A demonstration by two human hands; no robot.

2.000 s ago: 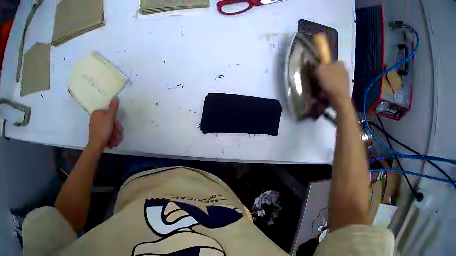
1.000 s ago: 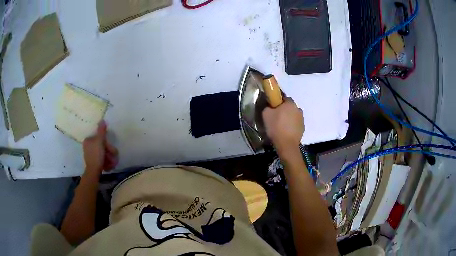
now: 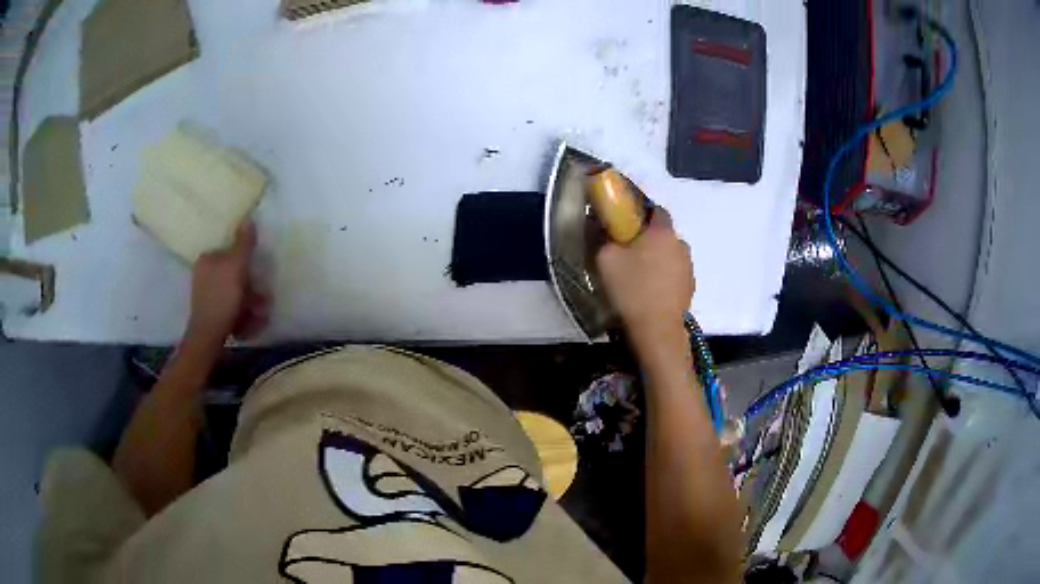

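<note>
My right hand (image 3: 647,272) grips the wooden handle of the steam iron (image 3: 574,245). The iron stands over the right part of a black cloth piece (image 3: 497,237) on the white table (image 3: 376,126); the covered part is hidden. My left hand (image 3: 226,285) holds the lower right edge of the cream pocket-shaped template (image 3: 196,194) between thumb and fingers, at the left of the table. The template is slightly blurred.
Khaki pieces lie at the left, a single (image 3: 55,180) and a stack (image 3: 137,51). The iron rest (image 3: 716,94) lies at the right. Blue hoses (image 3: 838,183) run down the right side. A round stool seat (image 3: 547,453) shows below the table. A metal fitting (image 3: 43,283) is at the left corner.
The iron has moved left and nearer, from the rest onto the black piece. The view has shifted. My left hand still holds the template.
</note>
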